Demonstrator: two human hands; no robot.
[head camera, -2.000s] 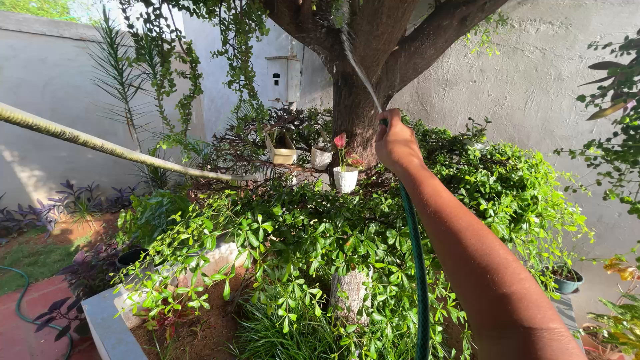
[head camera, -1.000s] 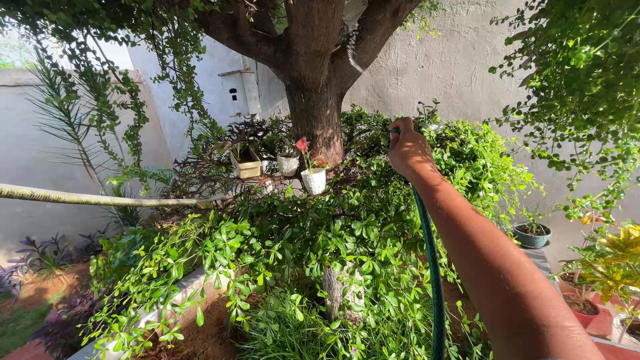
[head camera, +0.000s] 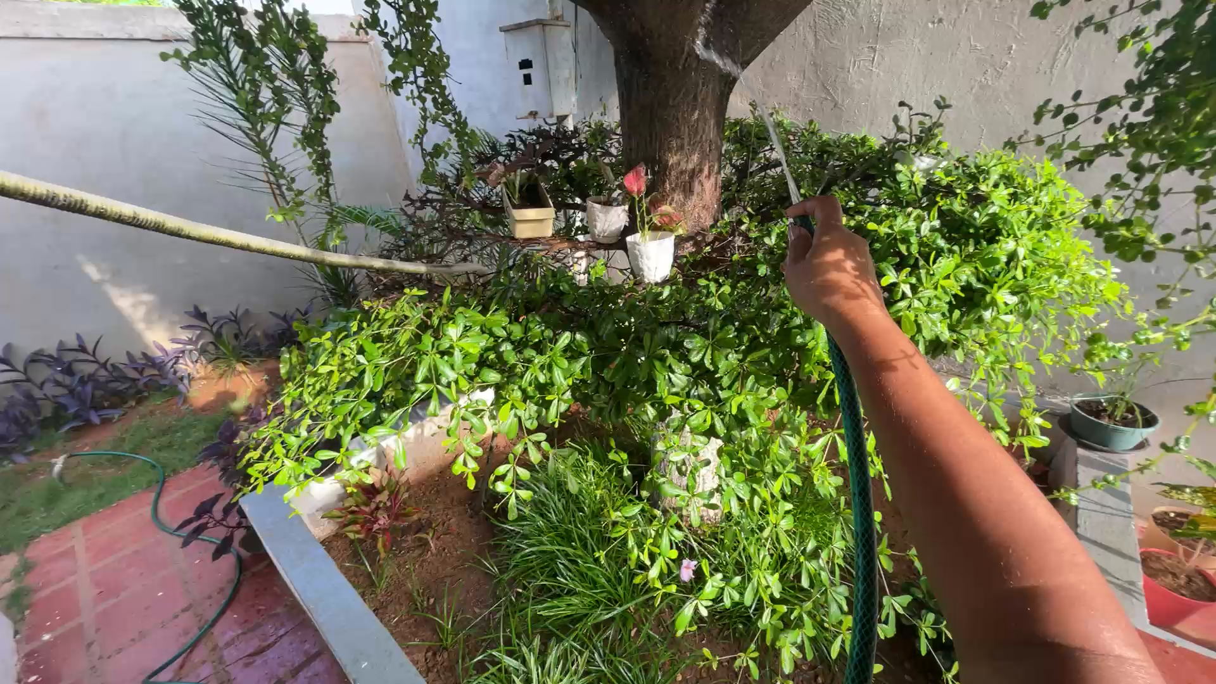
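Observation:
My right hand (head camera: 836, 261) is closed around the end of a green garden hose (head camera: 858, 513), which hangs down beside my forearm. A thin jet of water (head camera: 779, 157) leaves the hose end, up and to the left, and water splashes on the tree trunk (head camera: 676, 123). Left of my hand stand a white pot (head camera: 651, 256) with a red bloom, a whitish pot (head camera: 606, 219) and a beige rectangular planter (head camera: 530, 218). Leafy green shrubs (head camera: 959, 237) spread behind and below the hand. My left hand is out of view.
A pale slanting trunk (head camera: 237, 237) reaches in from the left. A grey ledge (head camera: 328, 589) edges the planting bed. Another green hose length (head camera: 233, 579) lies on red paving (head camera: 114, 570). At the right, a green pot (head camera: 1111, 423) rests on a ledge, with a red pot (head camera: 1178, 584) below.
The view has tilted down, showing more of the bed and paving. The water now splashes on the trunk near its fork; two seconds ago the jet rose higher among the branches. The right hand still holds the hose.

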